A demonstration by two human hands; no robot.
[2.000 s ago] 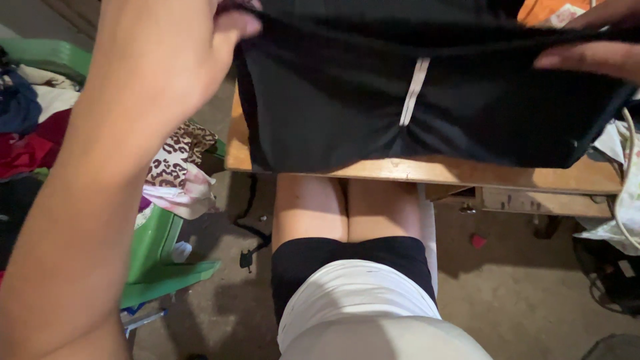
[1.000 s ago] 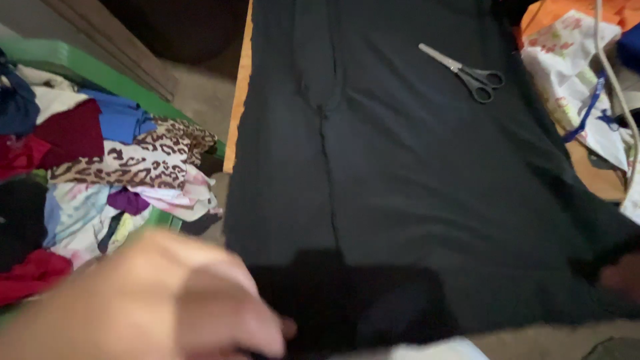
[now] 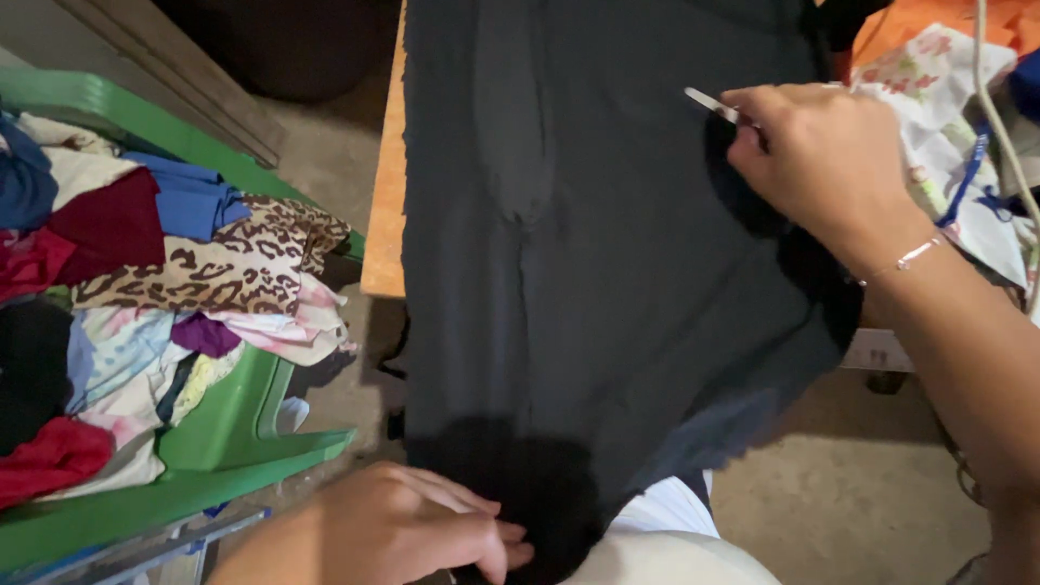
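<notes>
Black fabric (image 3: pixel 617 244) with a seam running lengthwise is spread over the wooden table and hangs down over its near edge toward my lap. My right hand (image 3: pixel 812 154) is closed around a pair of scissors (image 3: pixel 712 105) above the fabric's right part; the blade tips point to the upper left, and the handles are hidden by the fingers. At the bottom, my left hand (image 3: pixel 431 524) holds the lower end of the fabric, its fingertips at the cloth near the seam.
Left of the table (image 3: pixel 383 236), a green plastic chair (image 3: pixel 236 422) bears a heap of mixed cloths, among them a leopard-print cloth (image 3: pixel 211 264). Floral white fabric (image 3: pixel 934 89), orange fabric (image 3: pixel 902 32) and a pale cable (image 3: pixel 995 114) lie at the right.
The black fabric, held up by both hands two seconds ago, now lies spread out. The scissors lay on it one second ago and are now in my right hand.
</notes>
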